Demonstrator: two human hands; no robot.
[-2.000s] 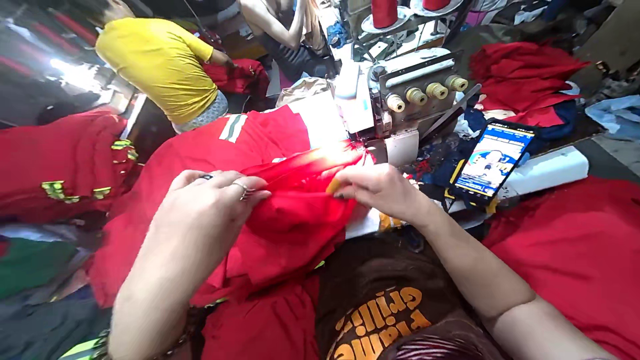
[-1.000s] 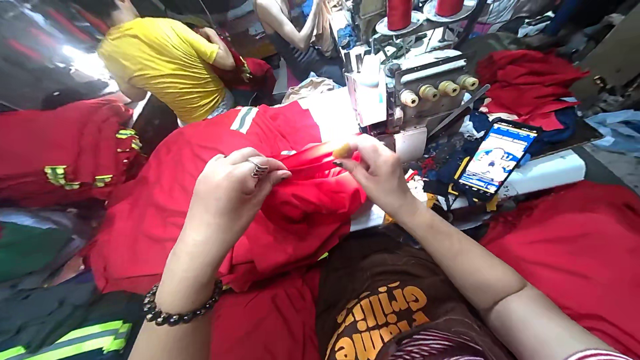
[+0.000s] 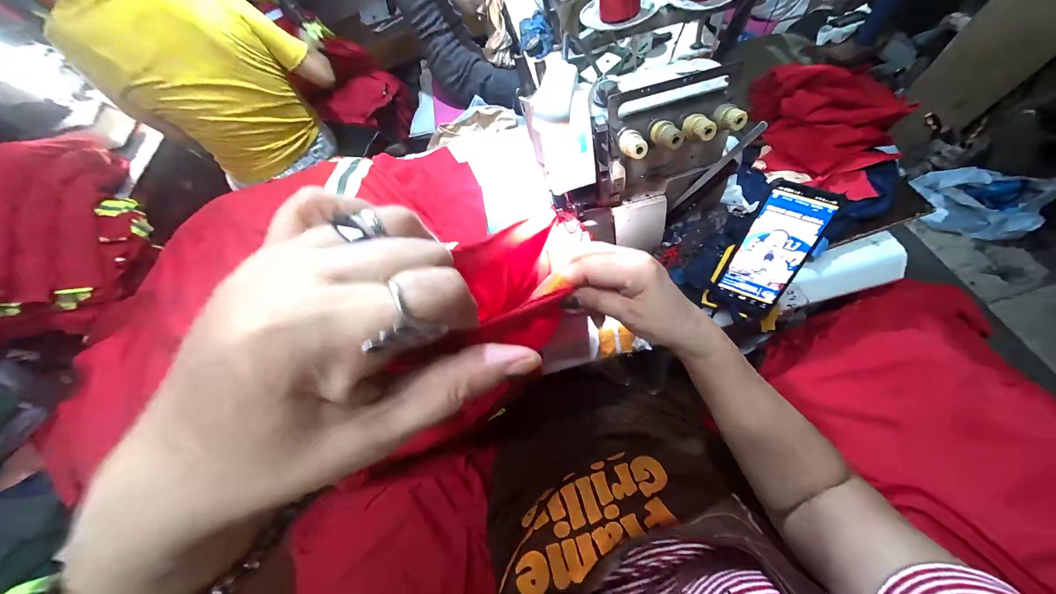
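A large red cloth garment (image 3: 247, 223) with a pale reflective strip lies over the table beside a serger sewing machine (image 3: 660, 140). My left hand (image 3: 355, 322), wearing rings, is large in view and grips a fold of the red cloth between thumb and fingers. At the garment's edge, just in front of the machine's brightly lit needle area, my right hand (image 3: 619, 285) pinches the cloth between thumb and fingertips. A small yellow-orange piece shows by its fingertips; what it is I cannot tell. The presser foot is washed out by glare.
A lit smartphone (image 3: 771, 247) leans right of the machine. Red cloth heaps lie at the back right (image 3: 825, 124), right front (image 3: 924, 396) and far left (image 3: 58, 223). A person in a yellow shirt (image 3: 181, 74) sits at the back left; another person's dark sleeve (image 3: 458, 54) is beyond the machine.
My left hand has come up nearer to the camera, still on the red cloth. My right hand has moved down a little with the cloth edge, close to the machine.
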